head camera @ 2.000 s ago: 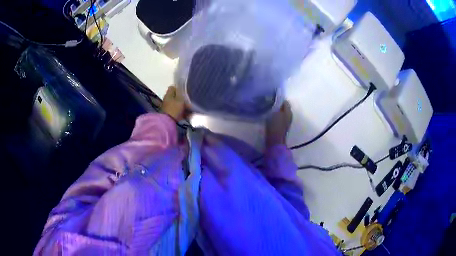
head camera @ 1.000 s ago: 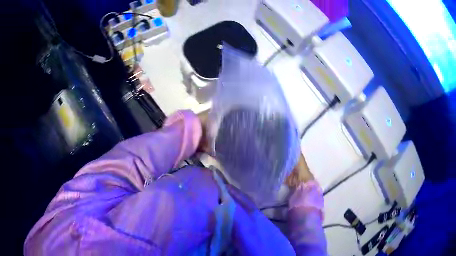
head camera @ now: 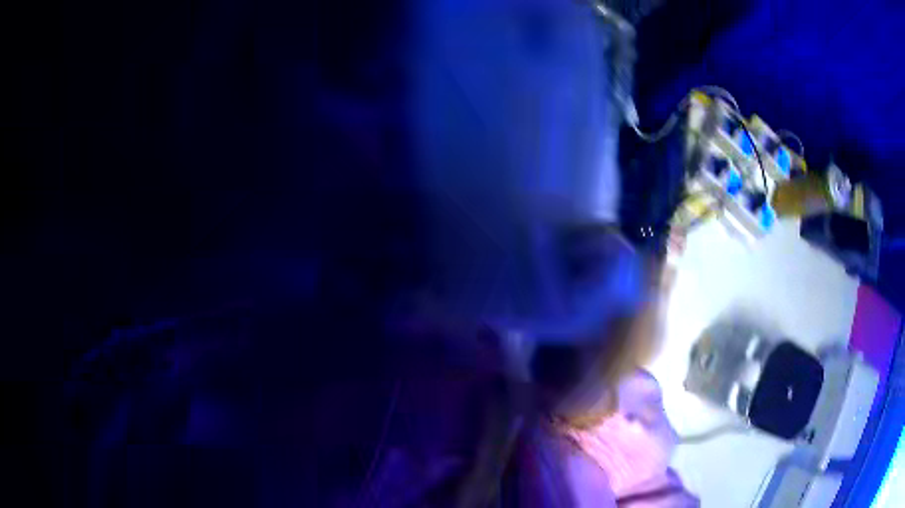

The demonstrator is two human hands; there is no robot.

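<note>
A pale bluish, blurred thing (head camera: 516, 129), looking like the bagged unit, fills the upper middle of the view; its outline and face cannot be made out. My right hand (head camera: 610, 362), blurred, is at its lower right end and appears to grip it, with the pink sleeve below. My left hand cannot be seen in the dark left part. A white unit with a black end panel (head camera: 787, 390) lies on the white table at the right.
White power strips (head camera: 729, 179) with blue sockets and cords stand at the table's upper end. Beside them are a yellow-brown cylinder (head camera: 802, 196) and a dark box (head camera: 843, 236). A red flat thing (head camera: 877, 325) and white units line the right edge. The left side is very dark.
The view has swung left, so the table now shows at the right. The bagged unit has left its place over the table and now appears over the dark area. My left hand has gone from sight.
</note>
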